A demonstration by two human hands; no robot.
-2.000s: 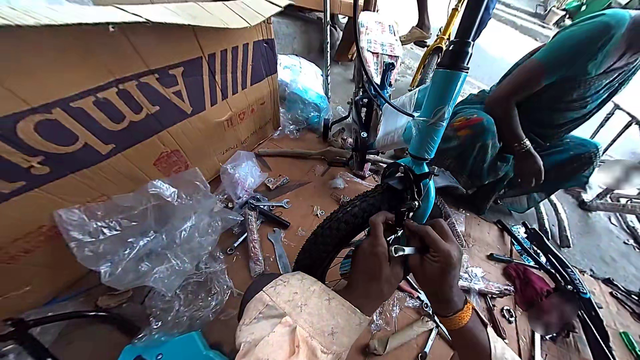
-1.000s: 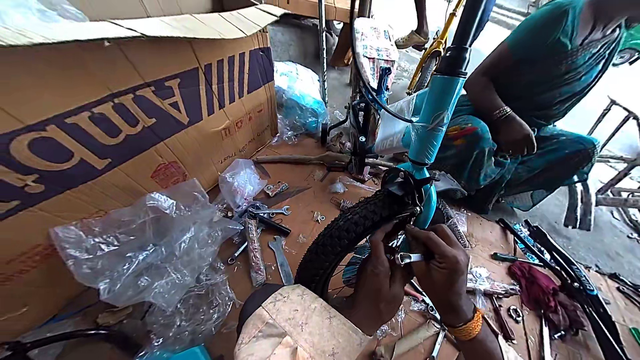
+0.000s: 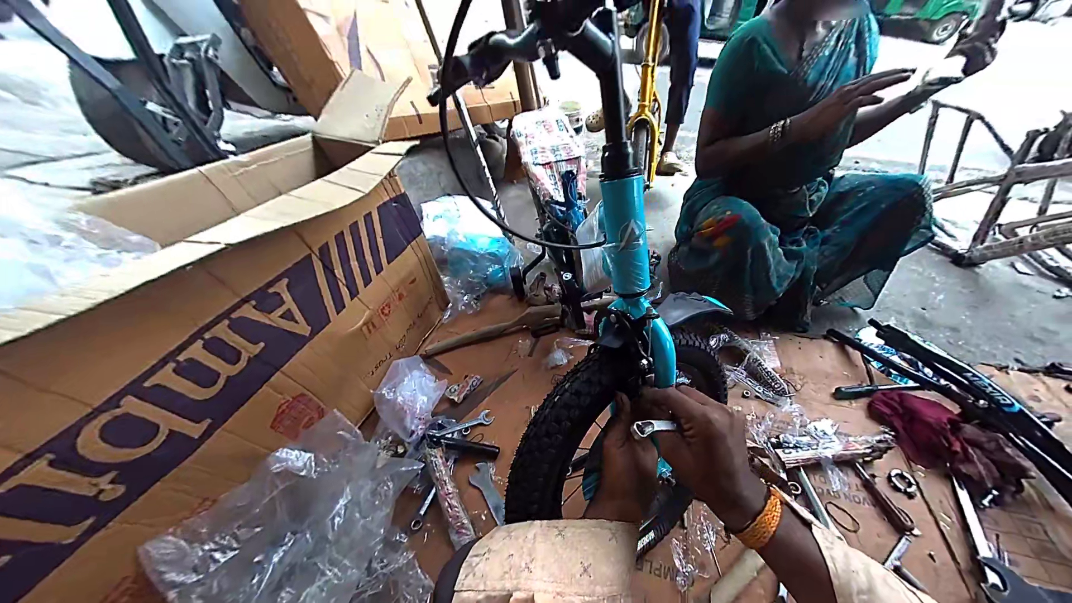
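A bicycle with a teal head tube (image 3: 626,239) and a teal fork leg (image 3: 662,347) stands upright before me, its black knobbly front tire (image 3: 544,444) below. My right hand (image 3: 712,452) is closed around a metal wrench (image 3: 653,428), whose ring end sticks out toward the left. Close beside it, my left hand (image 3: 624,465) is at the fork and wheel, just under the brake (image 3: 641,335); its fingertips are partly hidden, and whether it holds a small part I cannot tell. An orange band is on my right wrist.
A large cardboard box (image 3: 209,377) stands at the left, with clear plastic wrap (image 3: 293,511) beside it. Wrenches (image 3: 487,490) lie on the cardboard floor. At the right are a maroon cloth (image 3: 942,435) and black frame parts (image 3: 988,402). A person (image 3: 796,167) sits low behind the bicycle.
The view has tilted up, bringing the handlebar into sight. Both my hands stay at the fork, with the wrench in the right. The seated person has raised both hands.
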